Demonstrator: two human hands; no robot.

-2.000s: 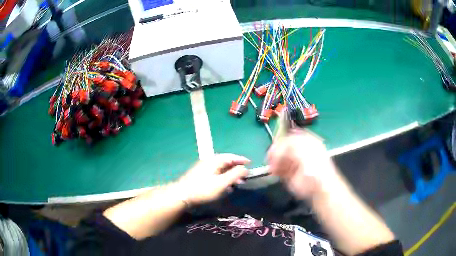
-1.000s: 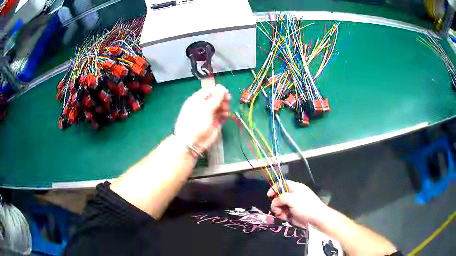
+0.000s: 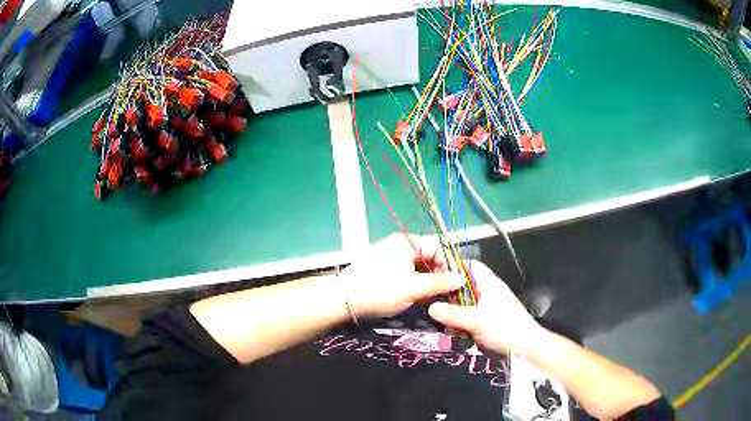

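A bunch of coloured wires (image 3: 438, 215) fans up from my hands over the bench's front edge, with a red wire curving off to its left. My right hand (image 3: 486, 311) is closed around the lower end of the bunch; any connector there is hidden. My left hand (image 3: 403, 275) is against the bunch from the left, its fingers at the wires beside my right hand. The white-grey machine (image 3: 379, 62) stands beyond, with a black round head (image 3: 325, 62) and prongs in its front, no hand at it.
A large heap of red-black connectors (image 3: 165, 136) lies left of the machine. A smaller batch of connector leads (image 3: 515, 148) lies right of it. A grey cord (image 3: 492, 215) runs off the edge of the green bench (image 3: 609, 123). A pale strip (image 3: 348, 185) runs from the machine to the edge.
My left hand has come back from near the machine's head to the bunch at my right hand. My right hand, which had reached to the right-side batch earlier, now holds the wires near my body.
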